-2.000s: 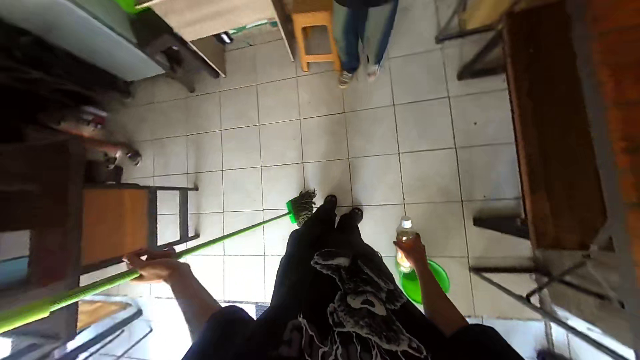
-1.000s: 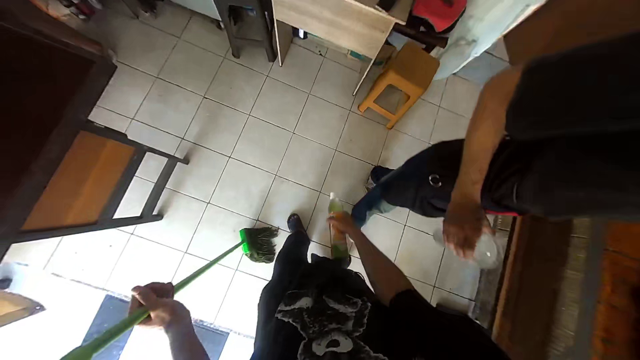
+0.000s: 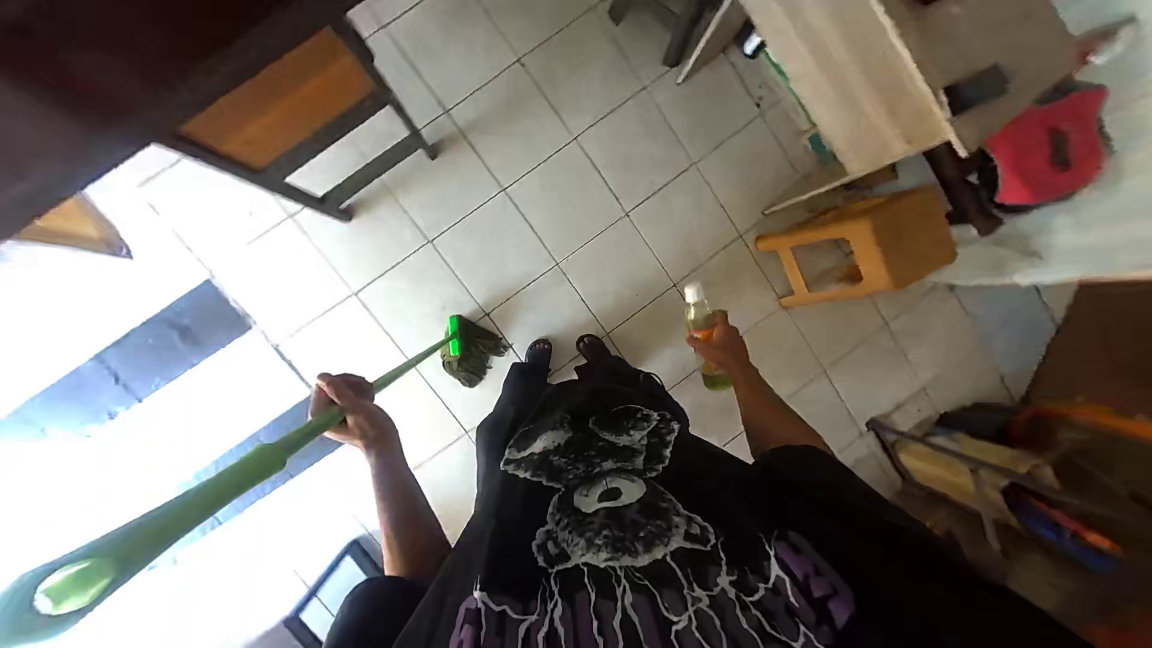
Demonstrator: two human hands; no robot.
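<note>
My left hand is closed around the green handle of a string mop, whose grey strands rest on the floor in front of and left of my feet. The thick handle end reaches toward the lower left corner. In my right hand is a clear plastic bottle with a white cap and yellowish-green liquid, held cap away from me, above the tiles to the right of my feet. My fingers cover part of its middle.
White floor tiles spread ahead. An orange plastic stool and a wooden desk stand at the upper right, near a red item. A metal-framed wooden bench is at the upper left. Metal-framed furniture is at the lower right.
The other person, close on my right one second ago, is out of view. The bottle has moved from in front of my body out to the right. The view has turned.
</note>
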